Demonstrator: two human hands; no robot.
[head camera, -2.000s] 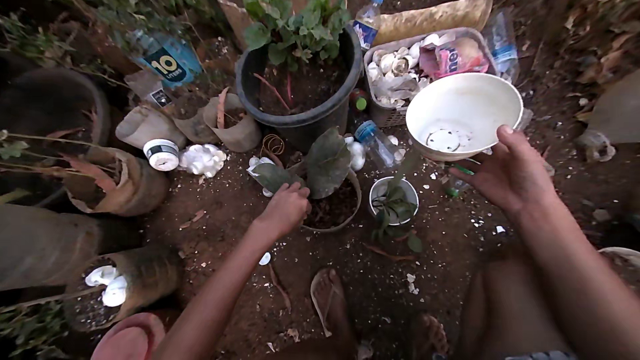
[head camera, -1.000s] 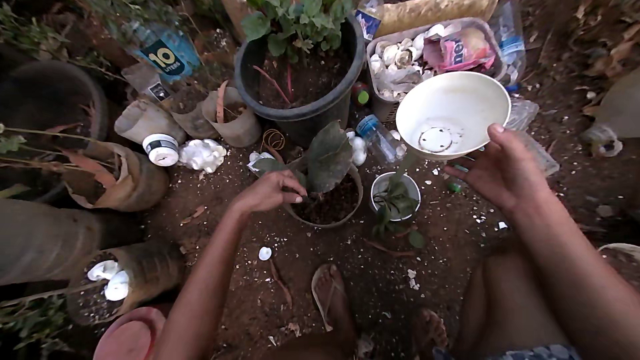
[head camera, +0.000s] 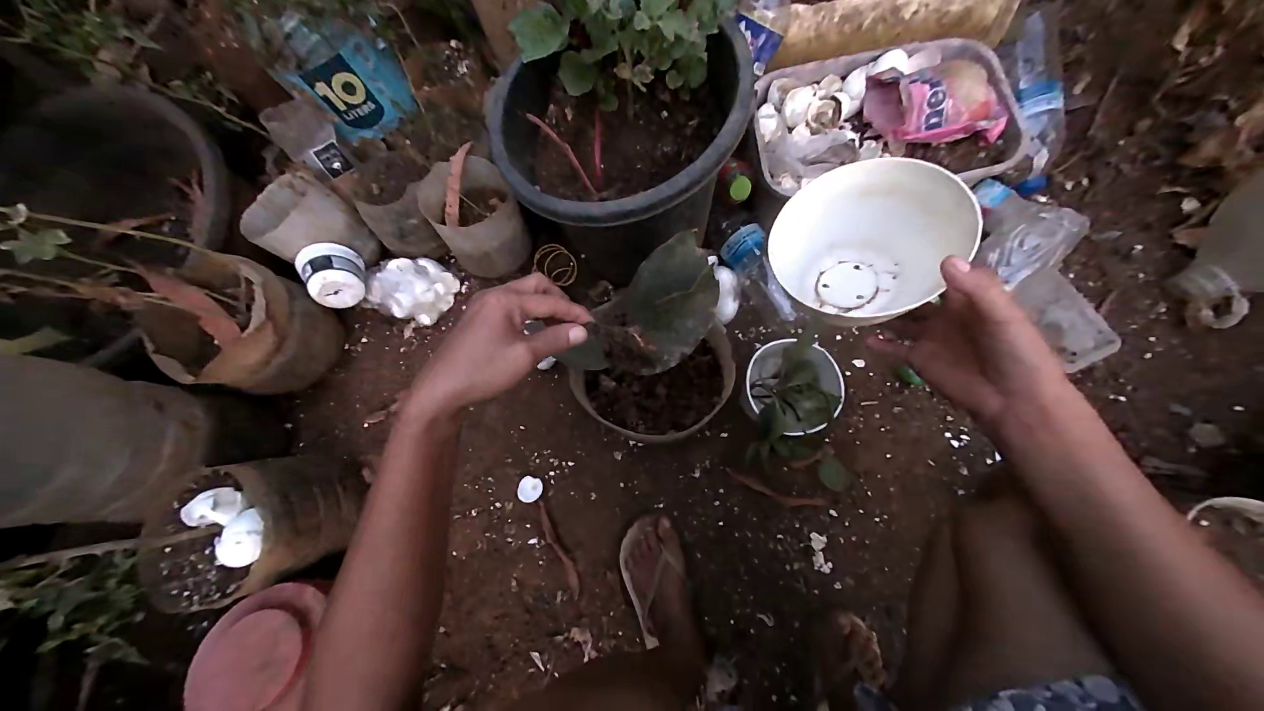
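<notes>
My right hand grips the rim of a white plastic pot, tilted so that its inside and the holes in its bottom show; it holds no soil. My left hand pinches the edge of a broad green leaf between thumb and fingertips. That leaf belongs to a plant with another large leaf over a round pot of dark soil. Between that pot and my right hand stands a small white pot with a leafy plant drooping over its rim.
A large black pot with a leafy plant stands behind. At the back right, a plastic tub holds eggshells and a pink wrapper. Clear plastic bottles lie near it. Soil-filled containers line the left. A pink container sits at the lower left.
My left hand has shifted from the upper part of the plant to the edge of a leaf at its left. The right hand still holds the white pot.
</notes>
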